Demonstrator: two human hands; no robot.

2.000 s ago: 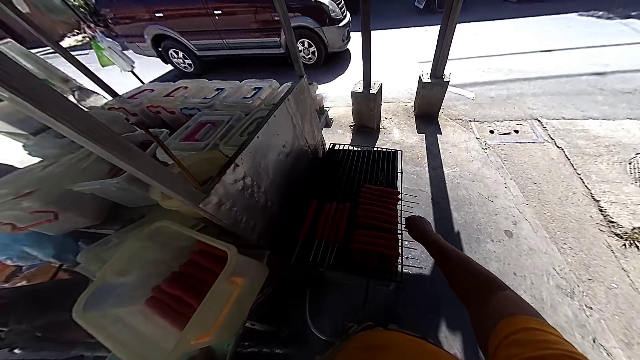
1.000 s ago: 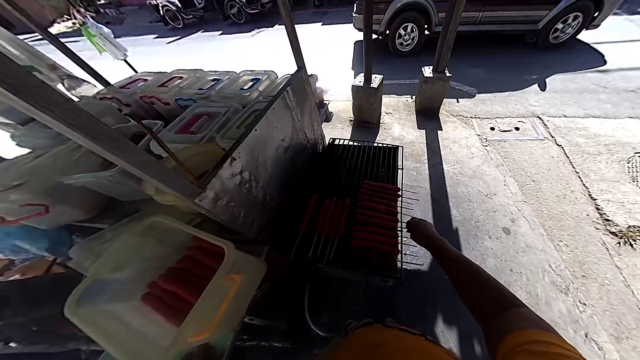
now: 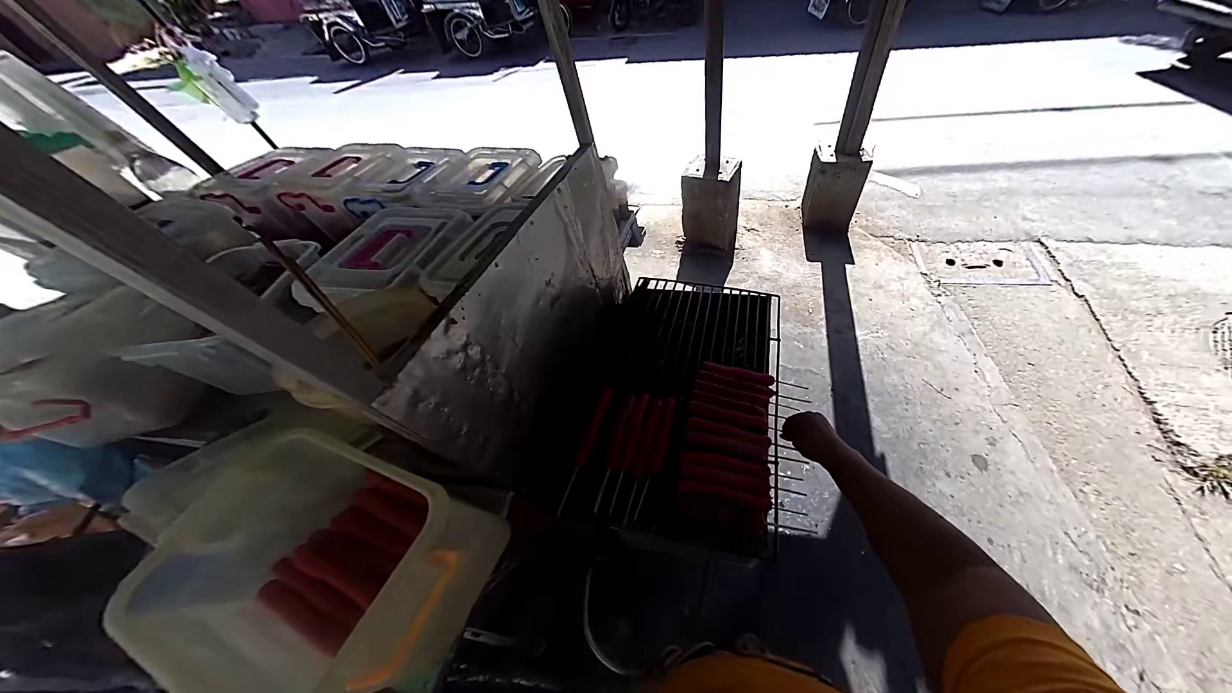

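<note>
My right hand [image 3: 808, 435] is at the right edge of a wire grill grate [image 3: 707, 322], its fingers around or against the stick end of one skewer. Which skewer it grips is hard to tell in the shade. A column of red sausages on skewers [image 3: 727, 438] lies along the right side of the grate, sticks pointing right. Several more red skewers [image 3: 640, 435] lie left of them, sticks pointing toward me. At lower left a clear plastic container [image 3: 462, 568] holds more red sausages [image 3: 346, 558]. My left hand is not in view.
A sheet-metal panel [image 3: 500, 356] stands left of the grate. Behind it are several lidded plastic boxes [image 3: 385, 252] with coloured handles. Wooden posts rise from concrete footings [image 3: 710, 202] beyond the grill. Parked tricycles [image 3: 462, 29] stand across the road.
The dark red vehicle on the road has moved right and mostly out of view, showing the tricycles behind. My right hand stays beside the skewer ends, with little plain change.
</note>
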